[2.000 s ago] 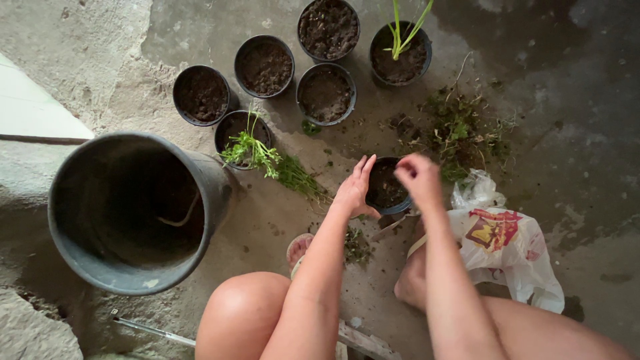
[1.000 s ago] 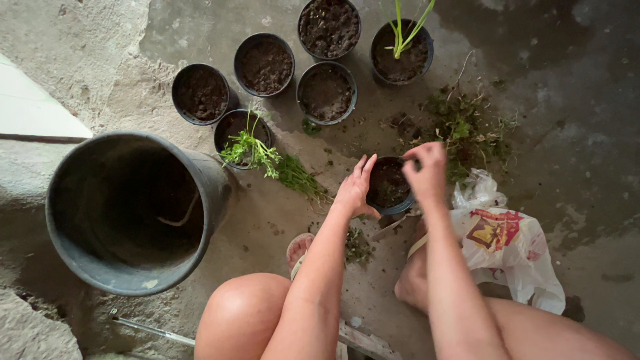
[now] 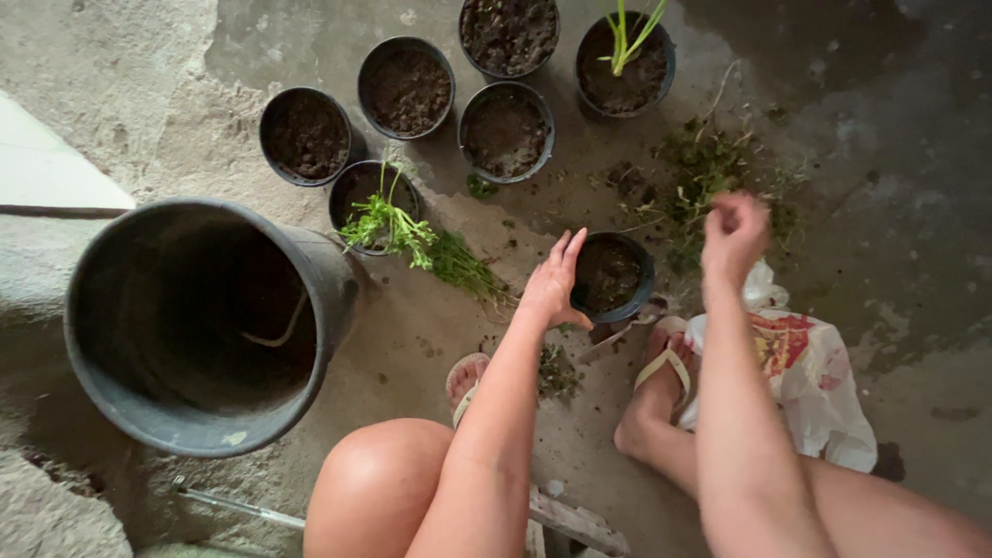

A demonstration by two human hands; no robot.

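My left hand (image 3: pixel 555 285), its fingers spread, rests against the left rim of a small black plastic pot (image 3: pixel 612 277) with dark soil in it. To the right of that pot my right hand (image 3: pixel 736 229) is raised, its fingers curled and blurred; whether anything is pinched in them cannot be told. Beneath and behind it lies a heap of uprooted weeds (image 3: pixel 709 174) on the concrete floor. Left of my left hand, a bunch of leafy green seedlings (image 3: pixel 465 267) lies on the floor, beside a pot (image 3: pixel 374 208) with feathery green sprigs over its rim.
Several soil-filled black pots (image 3: pixel 407 87) stand at the top, one (image 3: pixel 625 66) with a green-stalked plant. A large dark plastic bucket (image 3: pixel 194 325) is at the left. A white plastic bag (image 3: pixel 821 387) lies by my foot in a flip-flop (image 3: pixel 666 372). A thin rod (image 3: pixel 240 505) lies lower left.
My right hand has moved right, from over the small pot to beside the weed heap. My left hand has stayed at the pot's rim.
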